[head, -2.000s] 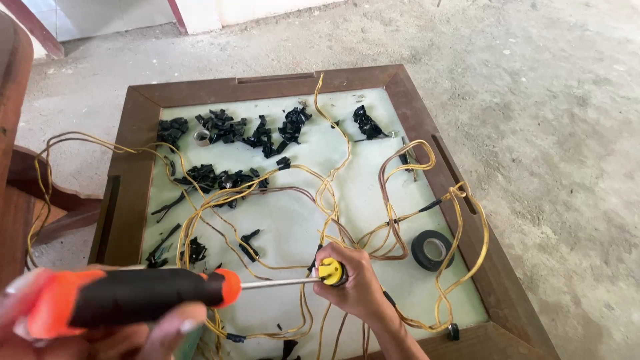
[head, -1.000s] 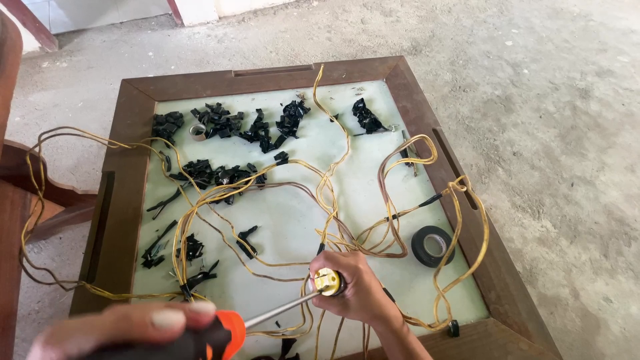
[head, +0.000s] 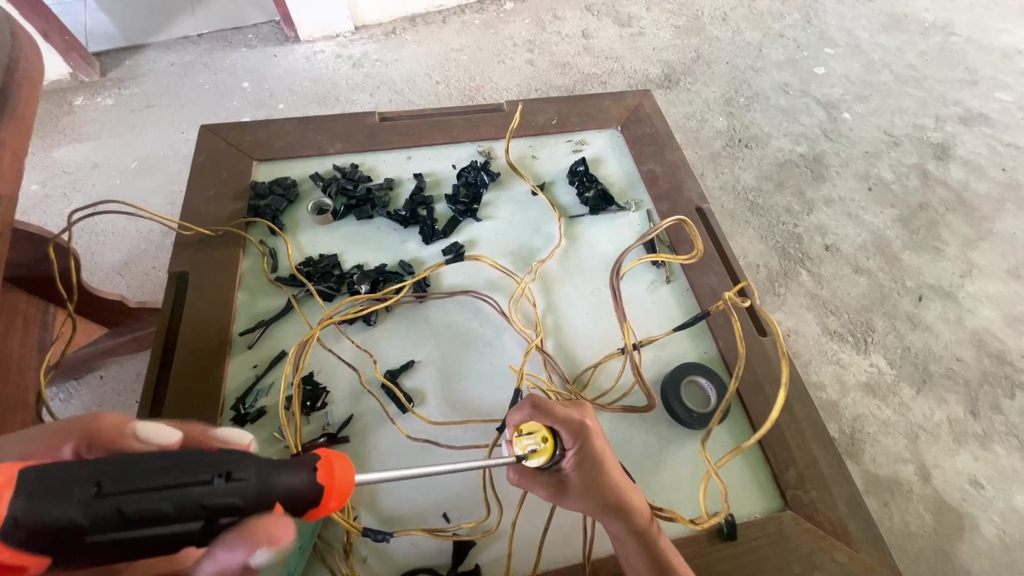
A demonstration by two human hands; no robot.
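Note:
My left hand grips the black-and-orange handle of a screwdriver at the lower left. Its metal shaft runs right, and the tip meets the face of a small round yellow-and-black electrical fitting. That fitting is held in the fingers of my right hand, which comes in from the lower right. Twisted yellow and brown wires loop over the panel, and some run behind my right hand. Black tape binds several of them, as at a wrapped joint. Whether a wire enters the fitting is hidden.
A brown wooden frame surrounds the pale panel. Black tape scraps lie in heaps at its back and left. A black tape roll rests at the right. A small ring-shaped roll sits among scraps. Wooden furniture stands at the left.
The screwdriver handle dipped lower in the view a second ago and is now higher again, with more of it showing. My right hand has kept hold of the fitting.

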